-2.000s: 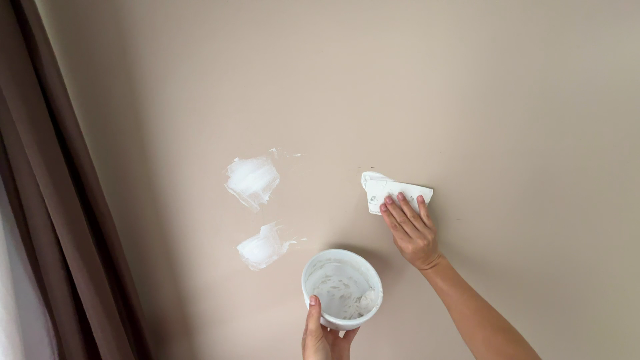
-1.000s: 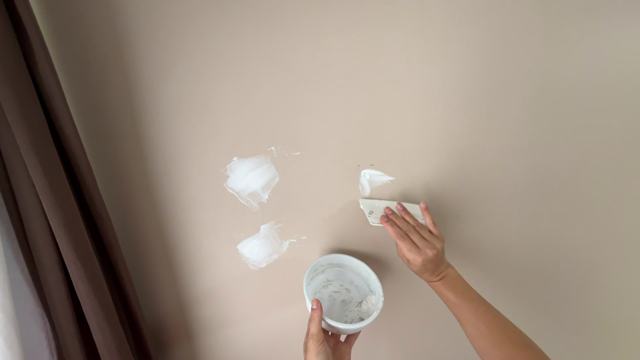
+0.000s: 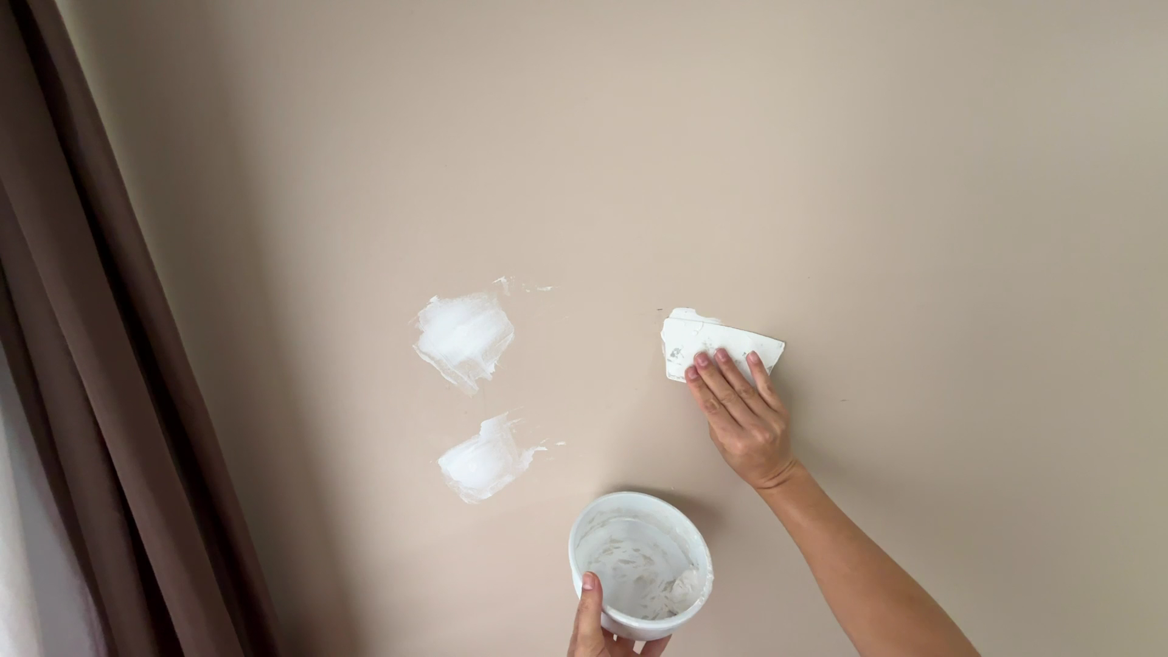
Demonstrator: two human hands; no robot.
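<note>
My right hand (image 3: 744, 415) holds a flat white scraper (image 3: 725, 345) against the beige wall, its fingers spread over the plate. White filler (image 3: 689, 315) shows along the scraper's upper left edge; the rest of that patch is hidden. Below and to the left, my left hand (image 3: 598, 630) grips a white bowl (image 3: 641, 566) by its near side, thumb at the rim. Smears coat the bowl's inside, with a small lump of filler (image 3: 686, 587) at its right. Two patches of white filler, an upper one (image 3: 464, 338) and a lower one (image 3: 486, 459), lie on the wall at the left.
A dark brown curtain (image 3: 119, 365) hangs along the left side, with a pale sheer fabric (image 3: 32, 511) at its outer edge. The beige wall (image 3: 584, 137) fills the remaining view. Thin filler streaks (image 3: 538, 289) mark it beside the upper patch.
Over the last second my right hand and the scraper have moved up the wall, back over the right-hand filler patch, which showed below its marks a second ago. The left hand and bowl have barely moved.
</note>
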